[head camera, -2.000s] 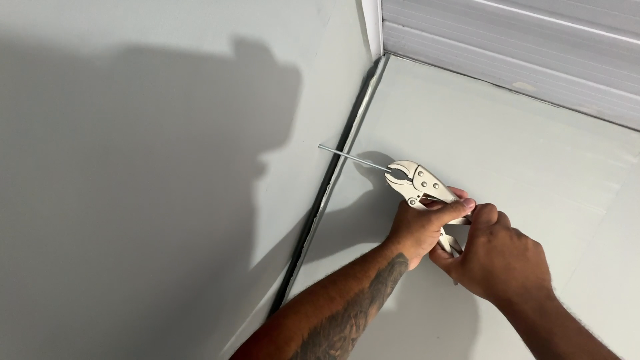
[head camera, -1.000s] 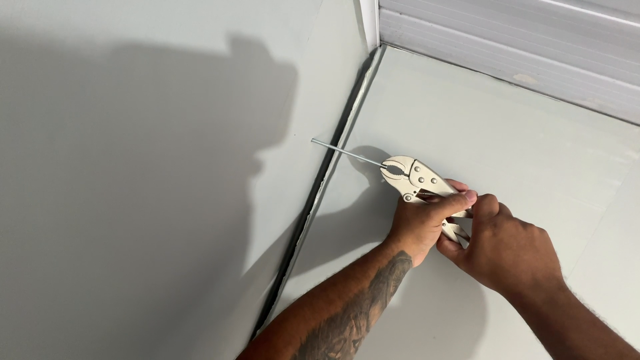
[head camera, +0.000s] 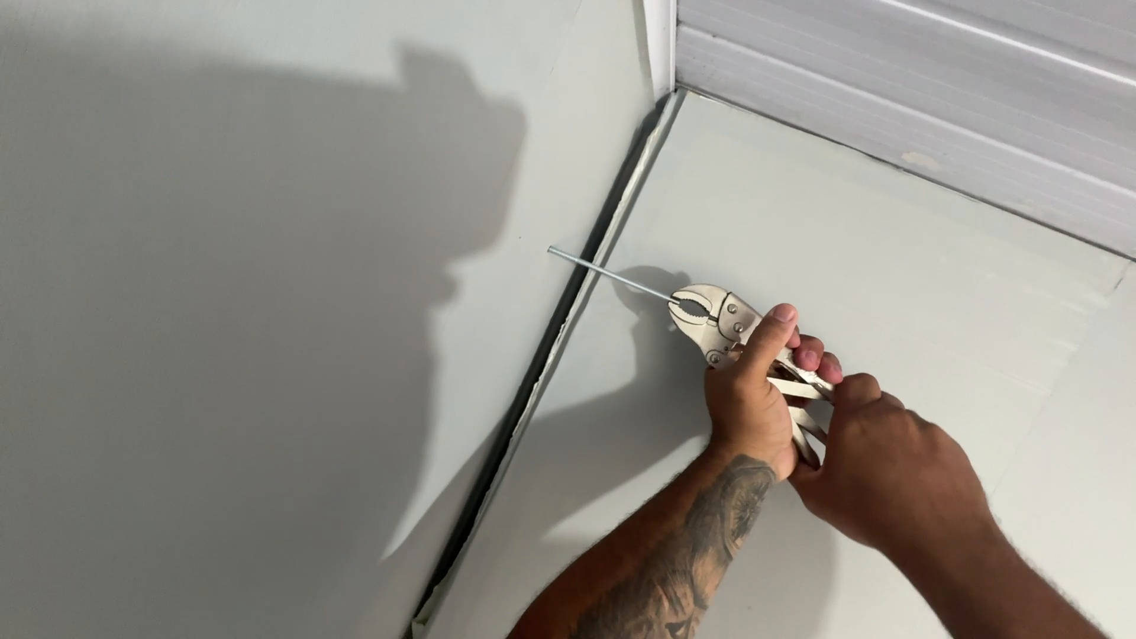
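Observation:
Metal locking pliers (head camera: 706, 330) point up and left, their jaws closed on one end of a thin metal rod (head camera: 612, 276). The rod's other end, slightly wider, reaches across the dark gap at the corner. My left hand (head camera: 759, 390) grips the pliers around the handles, with the thumb laid along the upper side. My right hand (head camera: 887, 453) is closed at the rear ends of the handles, close against the left hand; its fingertips are hidden.
A pale panel (head camera: 887, 248) lies behind the hands. A dark gap (head camera: 532, 382) with a rough edge separates it from another pale panel (head camera: 266, 222), which bears a large shadow. A ribbed white surface (head camera: 932, 98) borders the top right.
Both hands keep their hold on the pliers, and the rod stays in the jaws. The view has shifted slightly.

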